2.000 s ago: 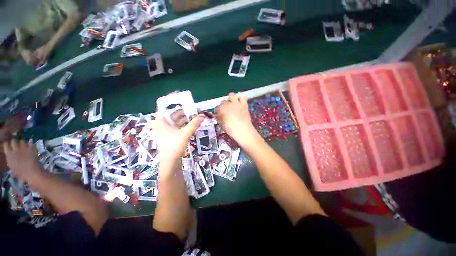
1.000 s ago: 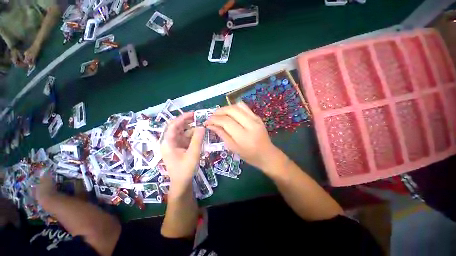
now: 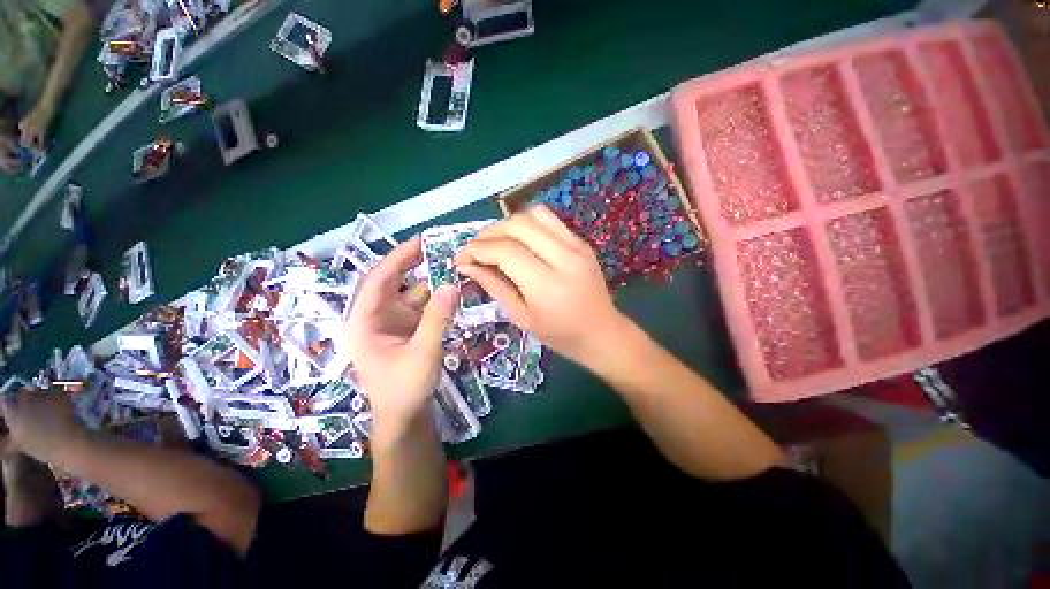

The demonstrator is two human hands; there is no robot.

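My left hand point(image 3: 397, 334) holds a white housing point(image 3: 441, 255) with a green circuit board in it, upright between thumb and fingers. My right hand point(image 3: 547, 282) is at the housing's right side, its thumb and fingertips pinched together against the board; whether a small part is between them cannot be told. A heap of white housings point(image 3: 259, 374) with boards and orange-red bits lies beneath and left of my left hand. A shallow parts box point(image 3: 610, 201) of blue rounds and red bits sits just beyond my right hand.
A pink compartment tray point(image 3: 754, 230) with small parts stands at right. Beyond a pale rail point(image 3: 472, 182), spaced housings point(image 3: 444, 94) lie on the green belt point(image 3: 357, 138). A neighbour's arms point(image 3: 150, 466) reach in at left; another person's arm point(image 3: 52, 92) is top left.
The view has shifted, and belt items sit further left. The housing is now held upright with its board showing. My right fingertips have stayed at it since one second ago.
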